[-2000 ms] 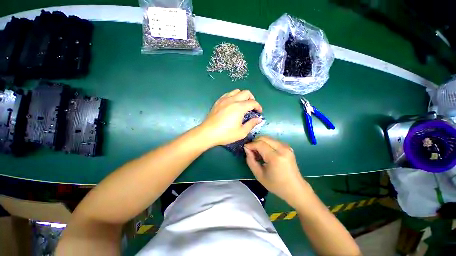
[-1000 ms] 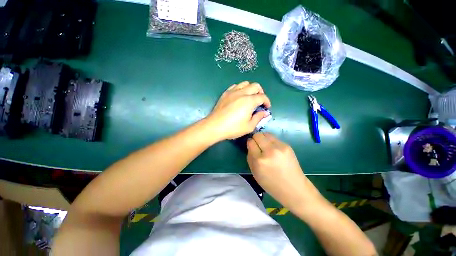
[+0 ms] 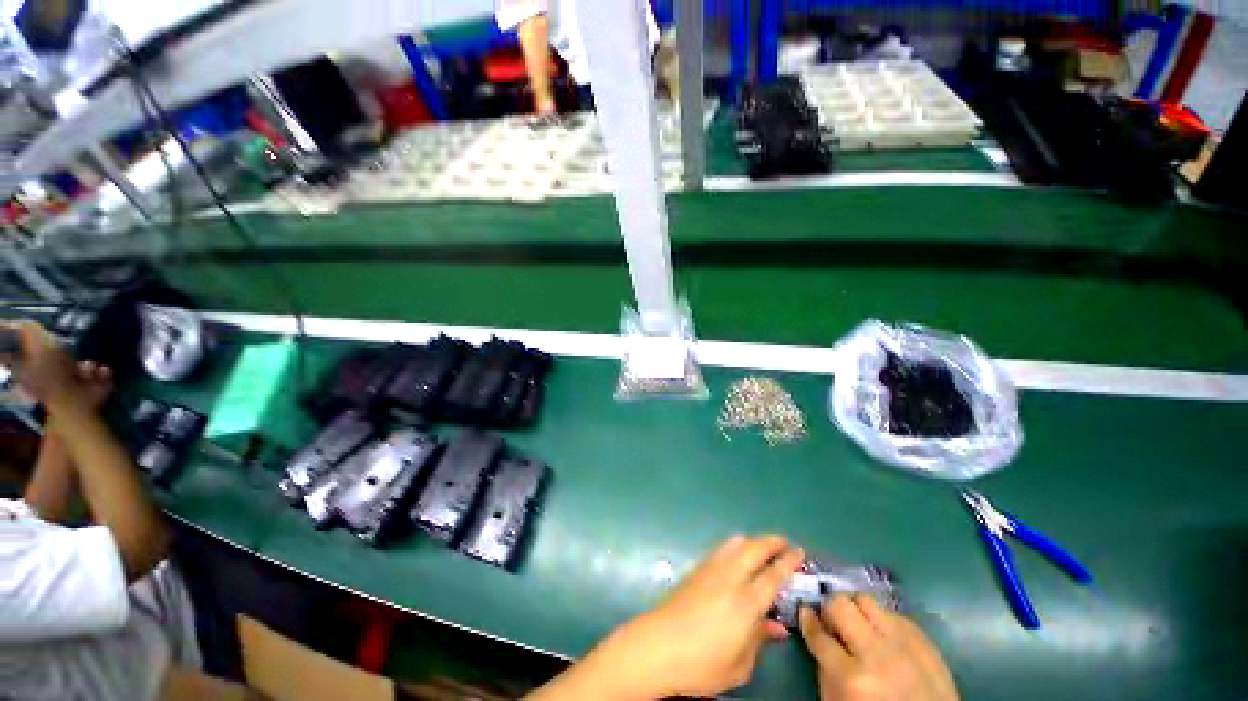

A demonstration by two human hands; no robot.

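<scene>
A dark plastic housing point(image 3: 871, 581) lies on the green bench at the lower middle, partly hidden by both hands. My left hand point(image 3: 719, 609) grips its left end, with fingers and thumb around it. My right hand point(image 3: 876, 657) is at its near side, fingertips touching it, cut off by the bottom edge; any small part in the fingertips cannot be made out. A pile of small metal pieces point(image 3: 762, 411) lies beyond. An open clear bag of black parts point(image 3: 925, 400) is right of the pile. Blue-handled cutters point(image 3: 1016, 551) lie to the right with handles apart.
Stacked black housings point(image 3: 427, 473) stand in two rows at left. A labelled bag point(image 3: 658, 364) lies at the foot of a white post point(image 3: 632, 178). A green box point(image 3: 255, 394) and another person point(image 3: 82, 520) are farther left. White trays point(image 3: 892, 104) lie across the belt.
The view has swung up and left, showing the belt, post, trays and a person at left. Both hands stay at the housing, of which more shows now. The cutters still lie on the bench.
</scene>
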